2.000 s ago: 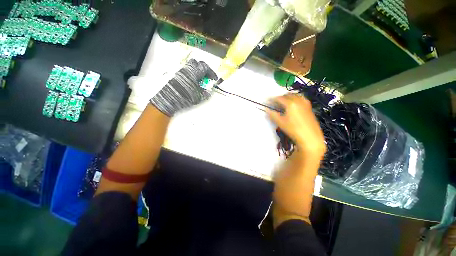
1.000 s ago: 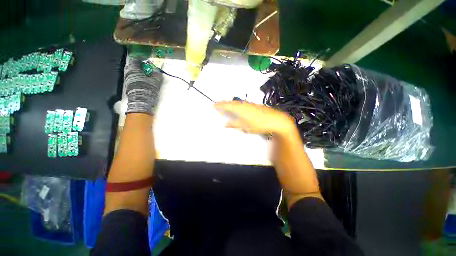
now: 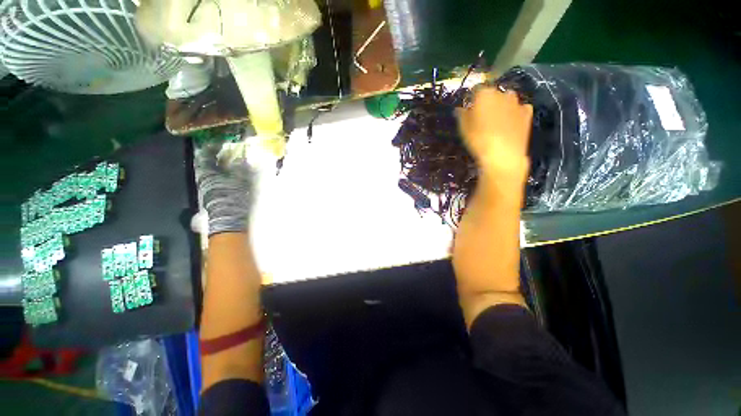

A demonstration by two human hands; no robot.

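Observation:
My left hand (image 3: 227,191), in a grey-black striped knit glove, is at the left edge of the bright white work sheet (image 3: 341,203), beside the pale slanting soldering head (image 3: 262,101). Its fingers are blurred by glare, and I cannot tell what they hold. My bare right hand (image 3: 497,130) is on the tangled heap of black cables (image 3: 439,150) at the right, fingers curled down into it. Its fingertips are hidden. A short dark cable piece (image 3: 310,128) lies near the top of the sheet.
Green-white boards (image 3: 69,215) stand in rows on the black mat (image 3: 162,195), with a smaller group (image 3: 128,272) nearer me. A clear plastic bag (image 3: 617,138) wraps the cables at right. A white fan (image 3: 81,41) is top left. Blue bins (image 3: 288,390) are below the bench edge.
My right hand has moved from over the sheet, where it was at a cable, to the cable heap. My gloved left hand has moved from below the soldering head to its left. The view has turned.

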